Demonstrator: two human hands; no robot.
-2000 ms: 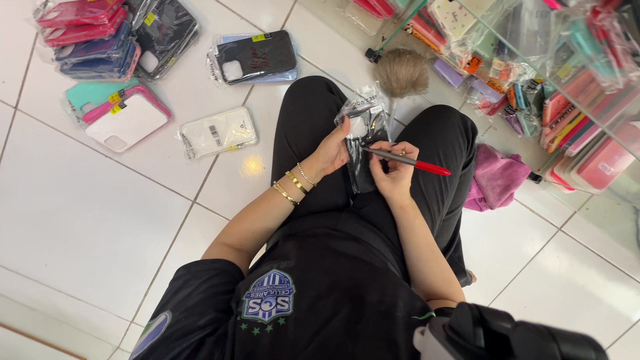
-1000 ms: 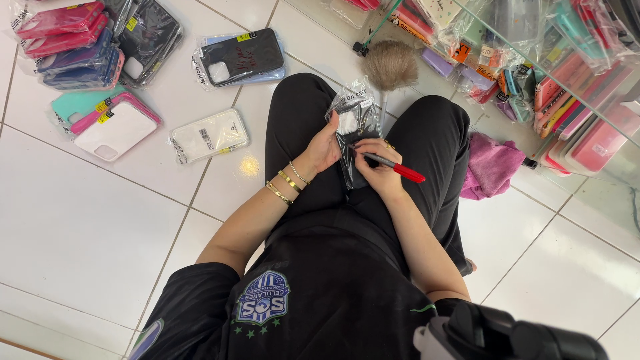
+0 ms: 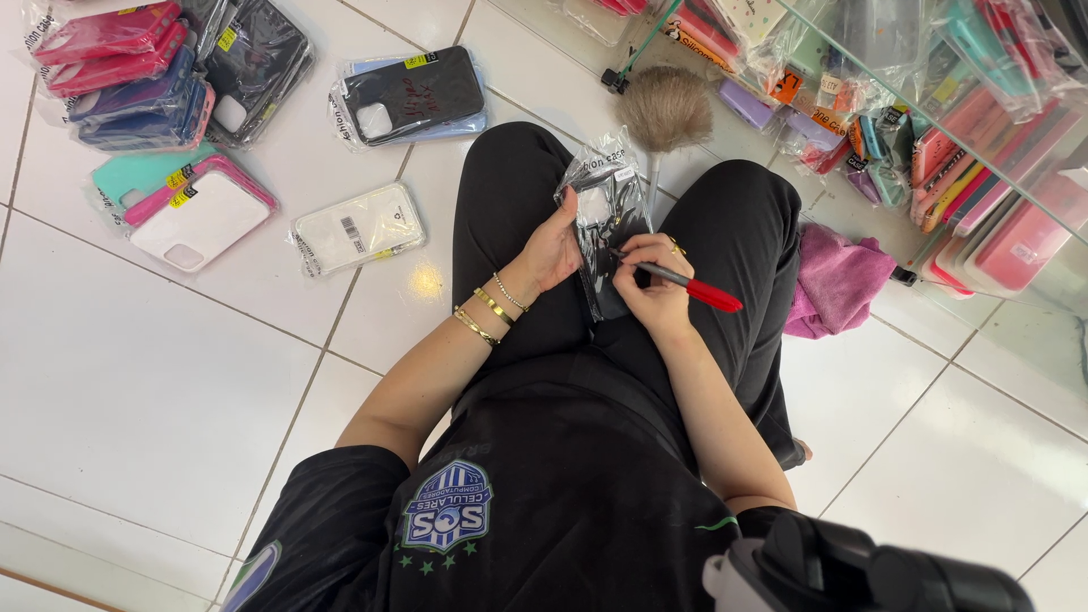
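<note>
My left hand (image 3: 551,246) grips the left edge of a black phone case in a clear plastic sleeve (image 3: 605,212), held over my lap between my knees. In my right hand (image 3: 656,285) is a marker with a grey barrel and red end (image 3: 710,294); its writing end meets or nearly meets the sleeve, and the exact contact is hard to see. A white patch shows near the upper part of the case. Left of my knees, a bagged black phone case (image 3: 425,93) with red handwriting lies over a light blue one. Nearer sits a bagged clear or white case (image 3: 361,228).
Stacked red and blue bagged cases (image 3: 127,76) lie at upper left, beside black ones (image 3: 255,68). White, pink and teal cases (image 3: 204,212) overlap below. A fluffy duster (image 3: 665,106) is beyond my knees. At right are a pink cloth (image 3: 837,280) and a glass shelf (image 3: 943,127) with many cases.
Both hands keep their hold on the sleeved case and the marker. The marker has shifted slightly in angle over the sleeve.
</note>
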